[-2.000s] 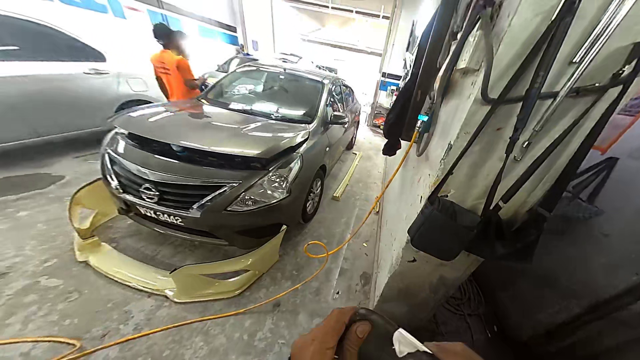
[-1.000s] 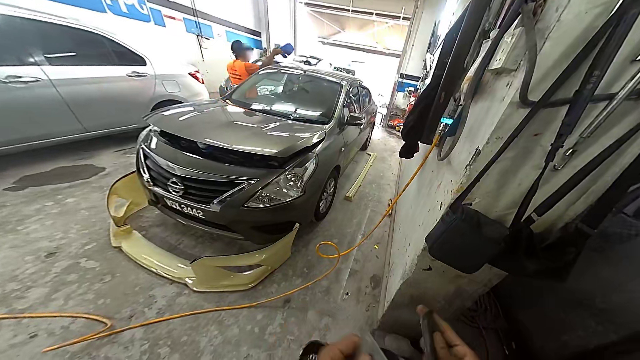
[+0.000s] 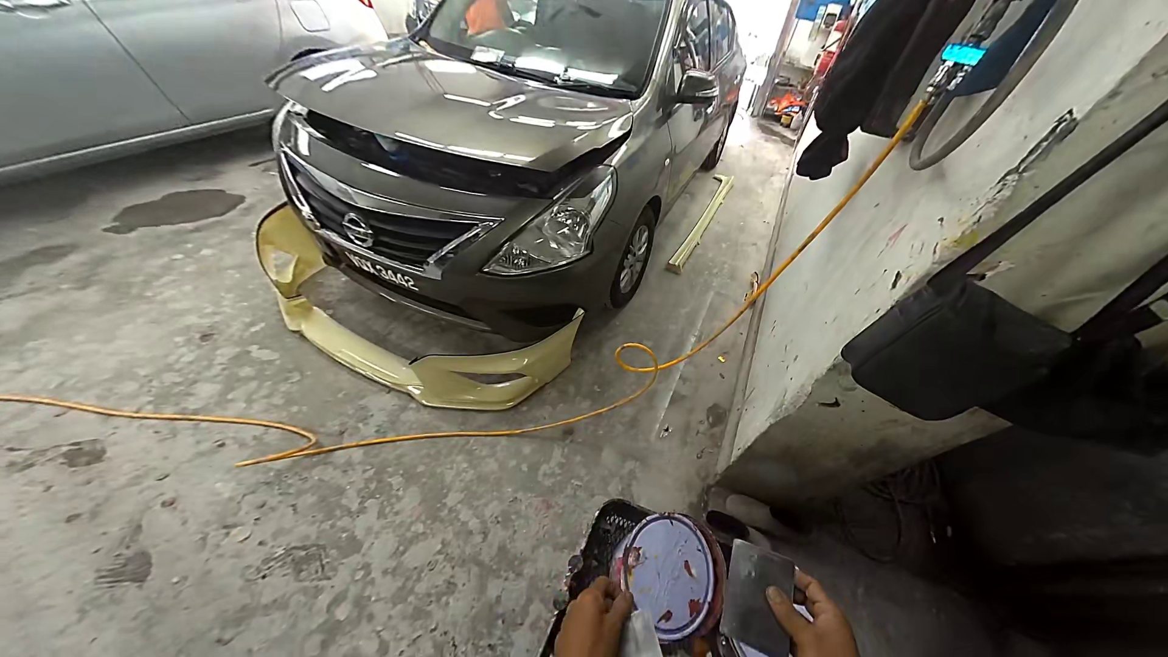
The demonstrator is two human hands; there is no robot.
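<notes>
My right hand (image 3: 815, 620) grips a flat grey rectangular plate (image 3: 759, 593), thumb over its face. My left hand (image 3: 593, 622) holds a pale, whitish flat piece (image 3: 641, 636), cut off by the bottom edge of the view; its kind is unclear. Between the hands is a round lid (image 3: 669, 575), whitish-lilac with red smears, on a tin with a reddish rim. The tin stands in or against a black plastic basket (image 3: 613, 526). The lower parts of both hands lie outside the view.
A grey Nissan car (image 3: 474, 100) has its hood slightly raised. Before it lies a yellowish bumper lip (image 3: 365, 356); a similar long strip (image 3: 701, 224) lies alongside. An orange hose (image 3: 547, 425) crosses the concrete floor. At right, a black bag (image 3: 958, 351) hangs against the wall.
The view has tilted down, showing the lid and basket. My hands are now apart on either side of the lid. The dark item seen in my grasp earlier is no longer plainly visible.
</notes>
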